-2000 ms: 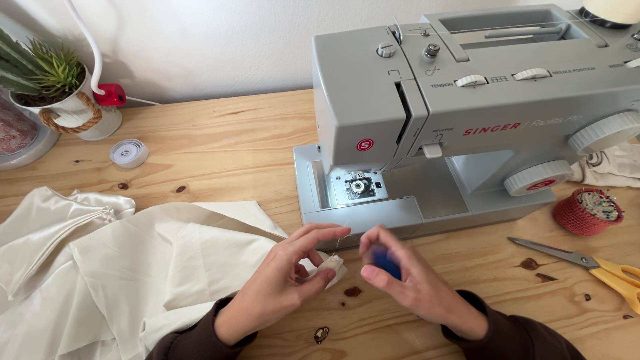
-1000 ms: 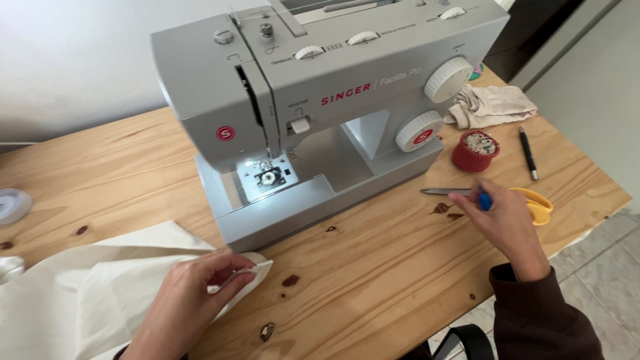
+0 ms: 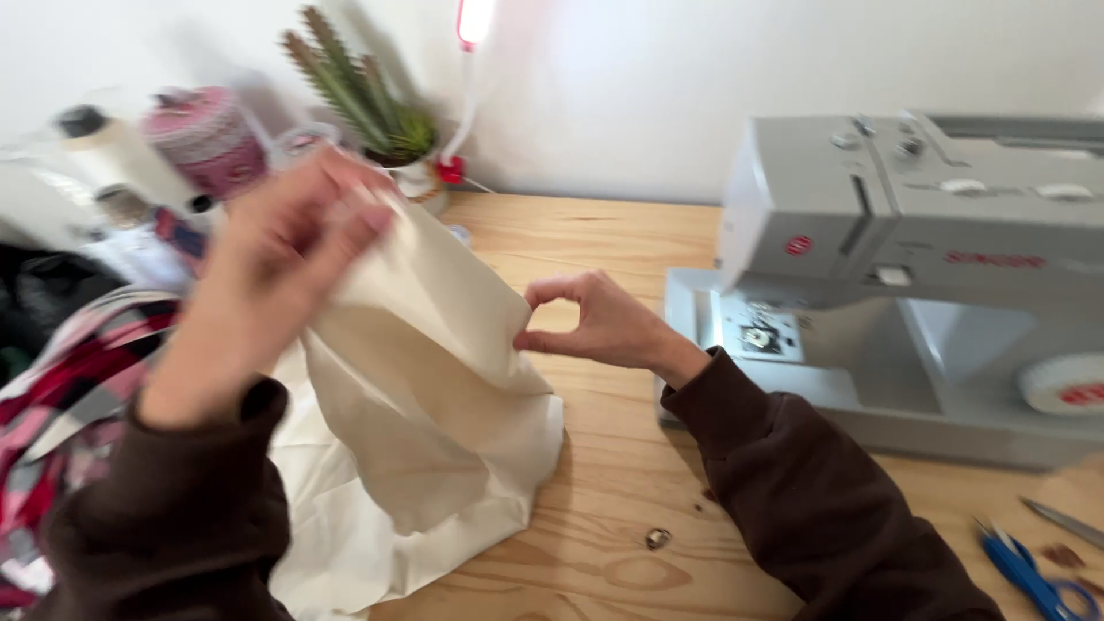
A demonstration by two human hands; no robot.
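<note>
My left hand [image 3: 297, 237], blurred, is raised at the left and pinches the upper edge of a cream fabric piece [image 3: 414, 397]. The cloth hangs down from it and spreads over the wooden table. To the right, my right hand [image 3: 595, 319] pinches the fabric's right edge between thumb and fingertips. A grey Singer sewing machine [image 3: 862, 216] stands to the right of my right hand, its lamp lit over the needle plate [image 3: 759, 336]. Blue thread snips [image 3: 1026, 565] lie on the table at the lower right, near the tips of scissors [image 3: 1065, 522].
Behind my left hand are a potted succulent [image 3: 379, 112], a pink lidded container [image 3: 207, 142] and a cream thread cone [image 3: 121, 155]. Plaid fabric [image 3: 78, 414] is heaped at the far left. A lamp [image 3: 474, 21] with a white neck stands against the wall.
My left hand has lifted the cream fabric off the table. My right hand has let go of the blue tool and taken hold of the fabric. The view has swung left.
</note>
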